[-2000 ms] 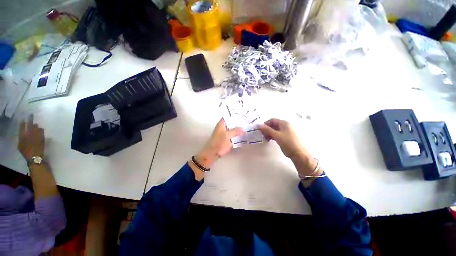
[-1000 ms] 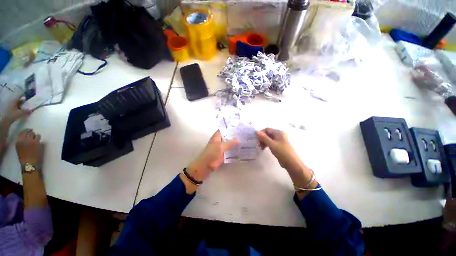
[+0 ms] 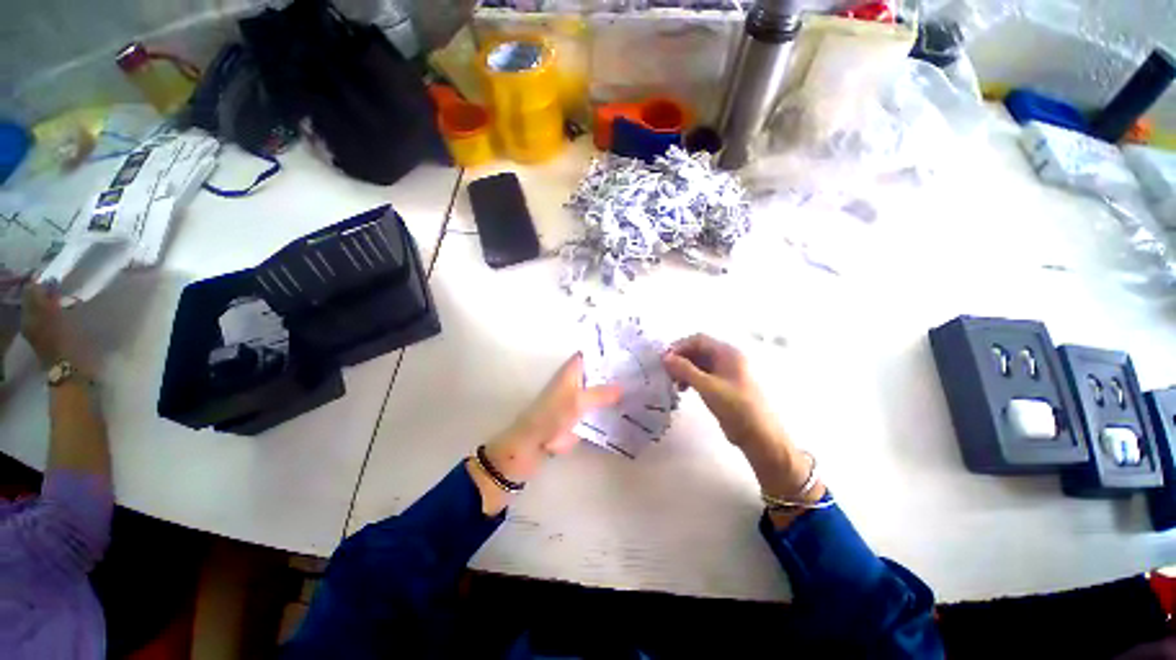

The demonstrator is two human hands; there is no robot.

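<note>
White printed cards (image 3: 632, 387) are fanned out above the table in front of me. My left hand (image 3: 548, 419) holds them at their left side, with the thumb on top. My right hand (image 3: 713, 378) is at the upper right edge of the fan, its thumb and index finger pinching a card edge. A tangled pile of white-grey cables (image 3: 658, 206) lies behind the cards. Black insert trays (image 3: 1012, 397) with two small pieces and a white rounded piece stand at the right; one is cut off by the picture edge.
Stacked black trays (image 3: 290, 329) with pale cards stand at left. A phone (image 3: 503, 219) lies beside the cables. Yellow tape rolls (image 3: 526, 103), a metal flask (image 3: 758, 84) and plastic bags (image 3: 864, 123) stand behind. A neighbour's arm (image 3: 78, 413) reaches in at far left, near white sleeves (image 3: 136, 206).
The cards, squared together a second ago, are now spread into a fan. Another black tray has come further into view at right. The neighbour's hands have moved up to the white sleeves.
</note>
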